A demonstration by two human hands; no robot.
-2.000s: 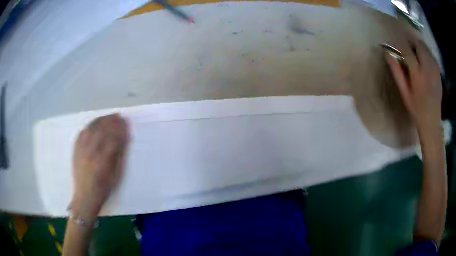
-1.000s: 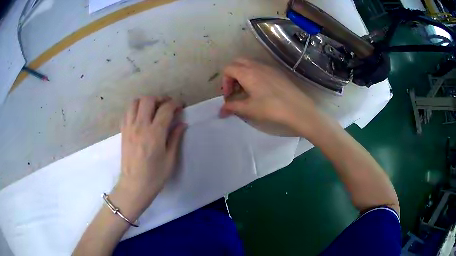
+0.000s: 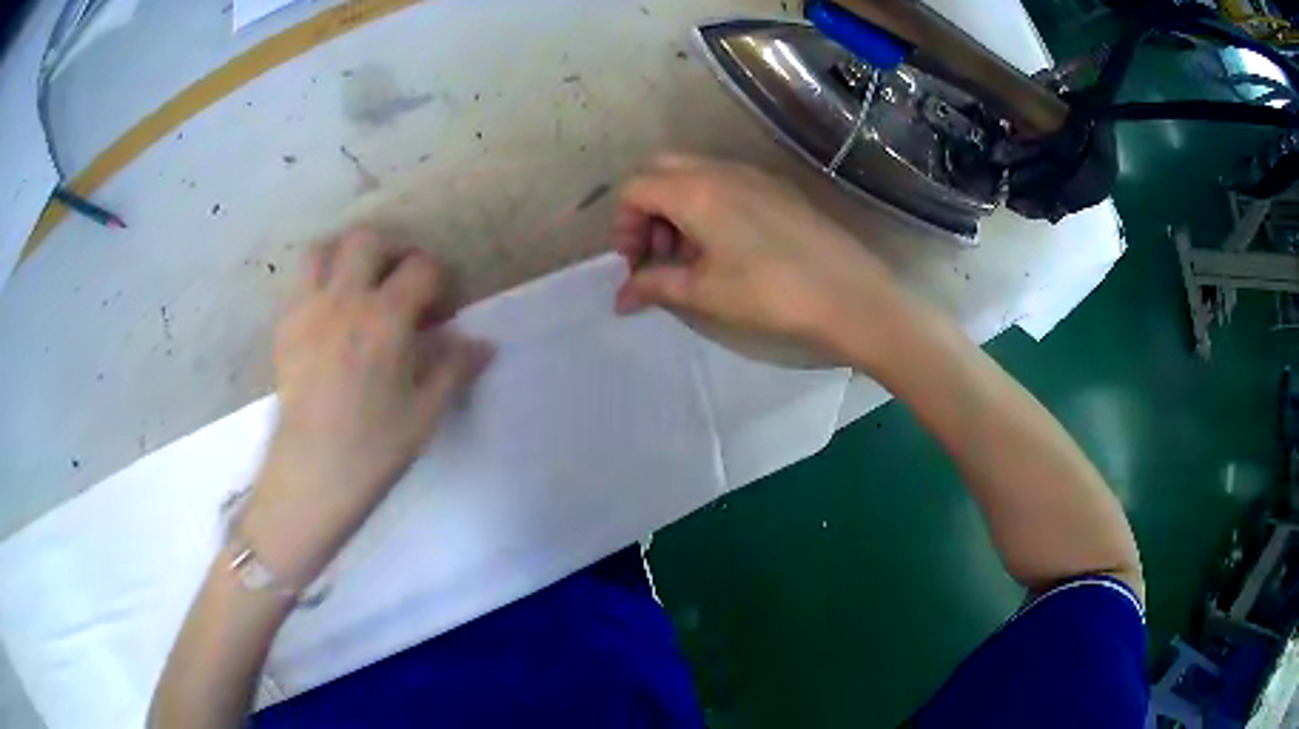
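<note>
The white garment panel (image 3: 570, 413) lies along the near edge of the pressing table, running from lower left to centre right. My right hand (image 3: 712, 249) pinches the panel's far edge near its right end between thumb and fingers. My left hand (image 3: 356, 356) is blurred and rests over the far edge further left, fingers bent and spread; whether it grips the cloth cannot be told. The steam iron (image 3: 855, 121) stands beyond my right hand, its metal tip pointing to the upper left.
The pressing table (image 3: 285, 257) is pale and stained, with a tan band (image 3: 214, 93) across it. A pencil (image 3: 93, 210) lies at the far left. The iron's hose and cable (image 3: 1182, 111) run off to the right. Green floor (image 3: 883, 541) shows at the right.
My left hand has slid left along the far edge, away from my right hand. My right hand still pinches the edge. The view has shifted slightly; the iron looks unmoved on the table.
</note>
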